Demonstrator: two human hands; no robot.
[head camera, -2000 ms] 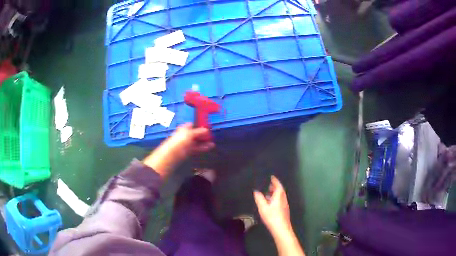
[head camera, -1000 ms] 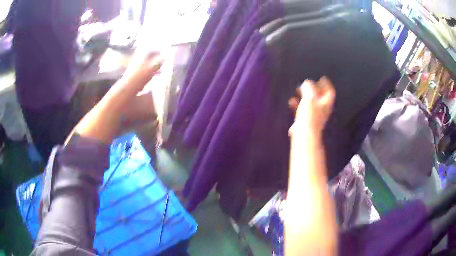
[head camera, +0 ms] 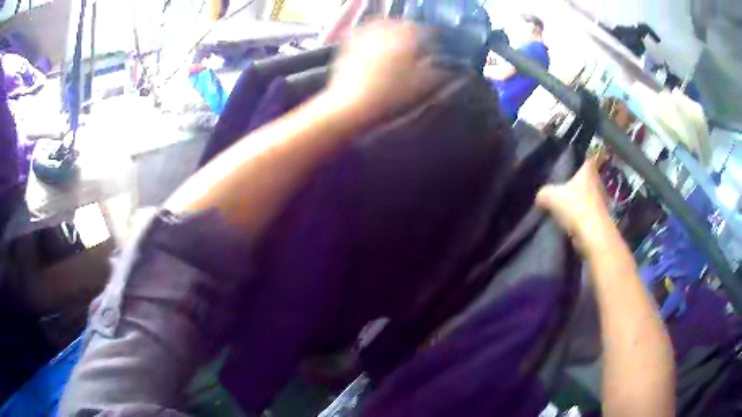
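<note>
Dark grey and purple garments (head camera: 407, 187) hang close together in front of me. My left hand (head camera: 382, 69) is blurred at the shoulder area at the top of the garments; its fingertips are hard to make out, and I cannot tell if it grips anything. My right hand (head camera: 578, 199) is at the shoulder of a grey and purple garment (head camera: 521, 269) on the right, its thumb over the cloth, just below black hangers (head camera: 582, 122). The red tagging gun is not visible.
A grey rail (head camera: 635, 155) runs diagonally down to the right. A person in blue (head camera: 525, 69) is behind it. A pale worktable (head camera: 106, 155) is on the left. Part of the blue crate (head camera: 45, 379) shows at the lower left.
The view has turned from the crate up to the garments and rail. My left hand has moved right onto the garment tops. My right hand has moved to a garment beneath the rail.
</note>
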